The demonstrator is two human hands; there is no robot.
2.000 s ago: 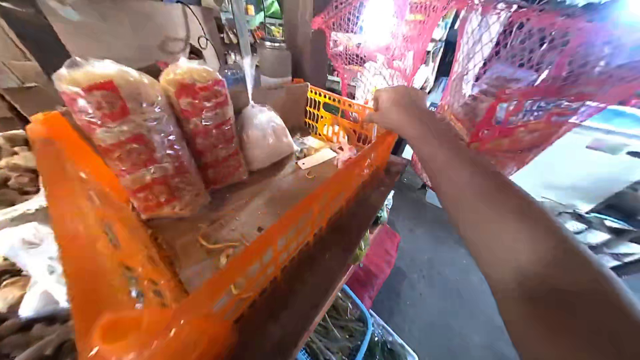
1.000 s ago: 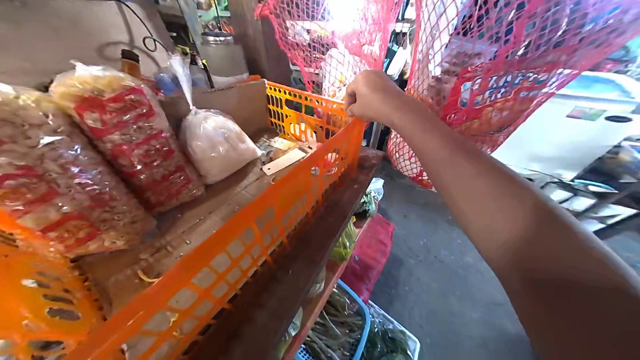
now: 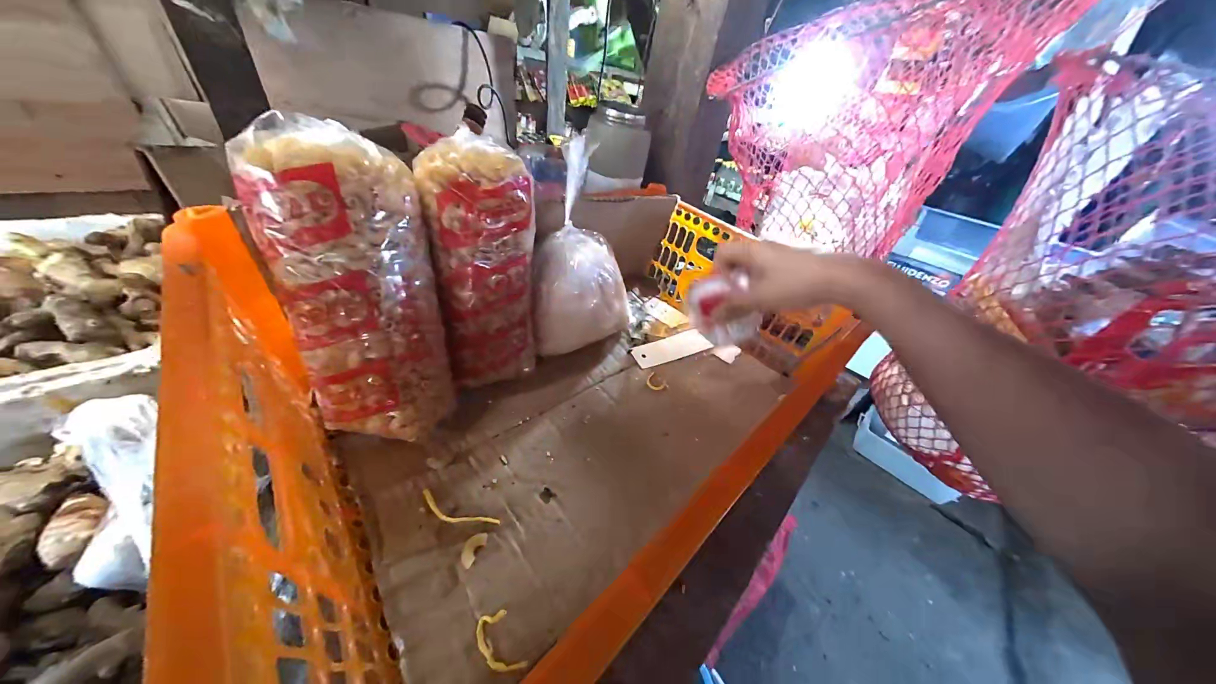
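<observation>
My right hand point(image 3: 760, 280) is over the far right corner of an orange plastic crate point(image 3: 195, 427), its fingers closed around a small clear plastic packet with red on it point(image 3: 722, 309). Inside the crate, two tall clear bags of pasta-like pieces with red print point(image 3: 347, 285) point(image 3: 480, 266) stand at the left. Beside them is a knotted plastic bag of pale powder point(image 3: 578, 290). A flat pale strip point(image 3: 673, 349) lies below my hand on the cardboard lining point(image 3: 570, 475), where a few yellow noodle bits are scattered. My left hand is out of view.
Red net bags point(image 3: 836, 142) hang at the right, close to my forearm. Ginger roots point(image 3: 81, 294) and a white plastic bag point(image 3: 119, 484) are left of the crate. A lidded jar point(image 3: 617, 142) stands behind it. Grey floor point(image 3: 883, 589) shows at lower right.
My right hand has left the crate's rim, where it rested in both earlier frames, and is now over the crate's inside with a small packet in its fingers.
</observation>
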